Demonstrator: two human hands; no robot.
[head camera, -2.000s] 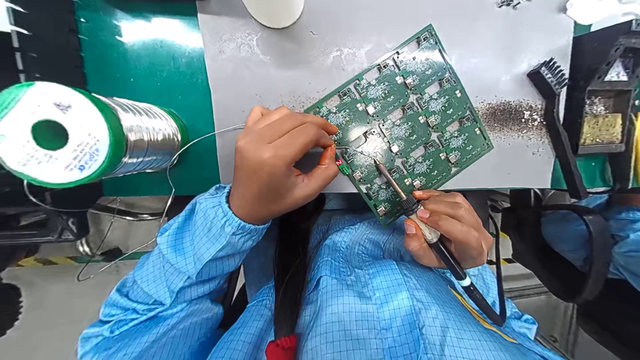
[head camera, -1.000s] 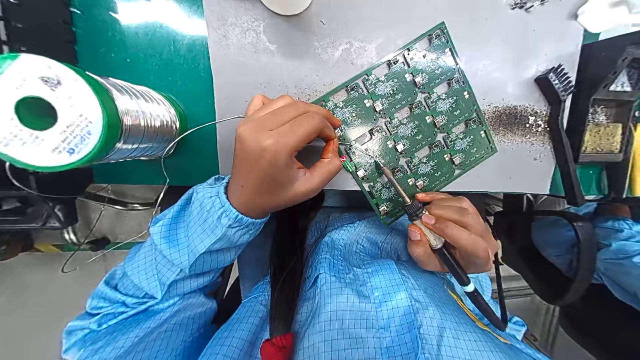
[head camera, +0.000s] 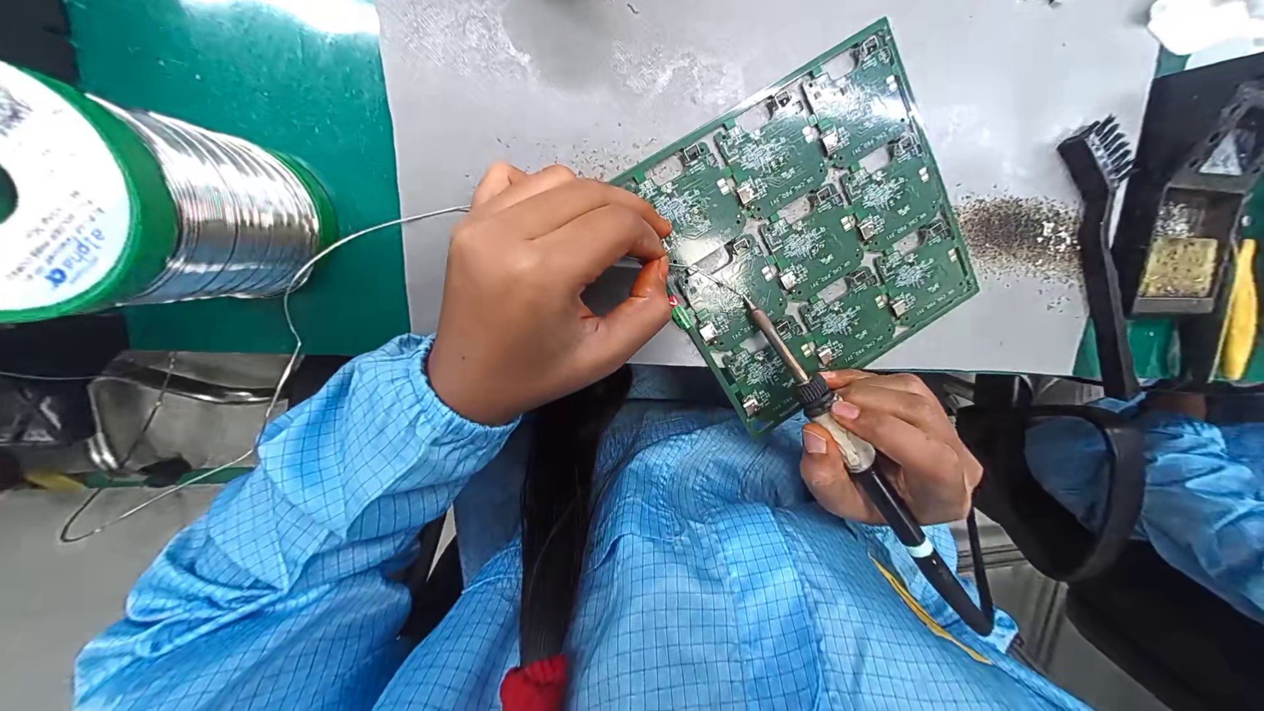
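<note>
My left hand (head camera: 558, 291) pinches the end of a solder wire (head camera: 341, 240) between thumb and forefinger, over the left edge of a green panel of printed circuit boards (head camera: 810, 227). The wire runs back in a loose loop toward a large solder spool (head camera: 217, 212) at the left. In my right hand (head camera: 894, 444) is a soldering iron (head camera: 785, 346), held by its grip. Its tip points up and left at the panel, close to the wire's end; whether they touch is unclear. A small green and red part (head camera: 679, 313) shows at the panel's left edge, beside my left thumb.
The panel lies tilted on a grey mat (head camera: 553, 89) over a green surface. Dark specks (head camera: 1017, 234) are scattered right of it, beside a black brush (head camera: 1096, 237). A soldering iron stand with a yellow sponge (head camera: 1178, 268) is farther right. Another person's blue sleeve (head camera: 1200, 494) shows at the right edge.
</note>
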